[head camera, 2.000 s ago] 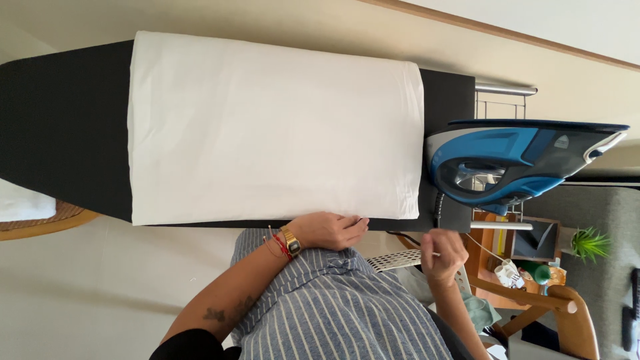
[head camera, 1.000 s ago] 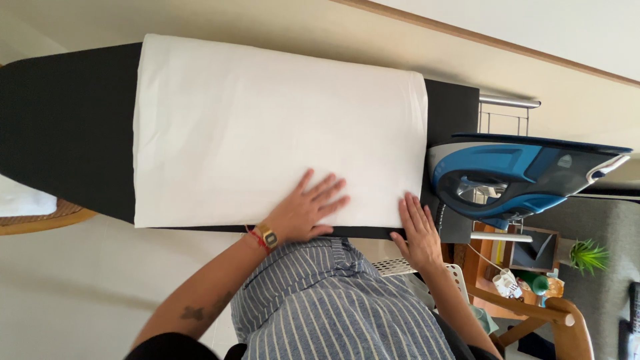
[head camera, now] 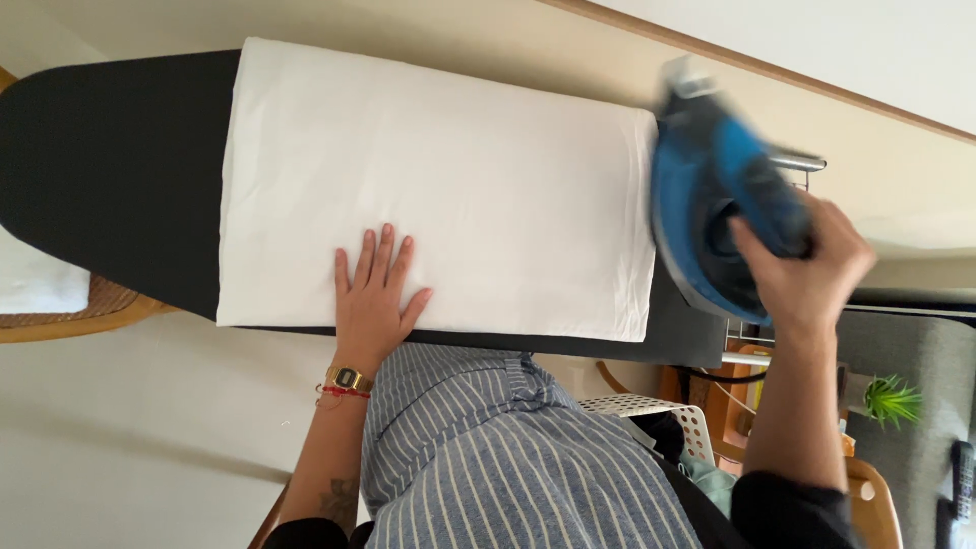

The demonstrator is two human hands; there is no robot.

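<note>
A folded white cloth (head camera: pixel 450 191) lies flat across the black ironing board (head camera: pixel 114 175). My left hand (head camera: pixel 374 297), with a gold watch at the wrist, rests palm down with fingers spread on the cloth's near part. My right hand (head camera: pixel 808 259) grips the handle of a blue and black steam iron (head camera: pixel 709 206), which is blurred and held up at the cloth's right edge, over the board's right end. Small creases show along the right edge of the cloth. The iron's soleplate faces left, toward the cloth.
A metal iron rest (head camera: pixel 797 162) juts from the board's right end, near the wall. Below stand a white perforated basket (head camera: pixel 694 427) with clothes and a wooden chair (head camera: pixel 877 496). A green plant (head camera: pixel 892 400) is at the right. A woven chair (head camera: pixel 114 305) holding white cloth is at the left.
My right hand has left the cloth's near right corner and taken hold of the iron, which was on the board's right end and is now turned and raised. My left hand has moved left on the cloth.
</note>
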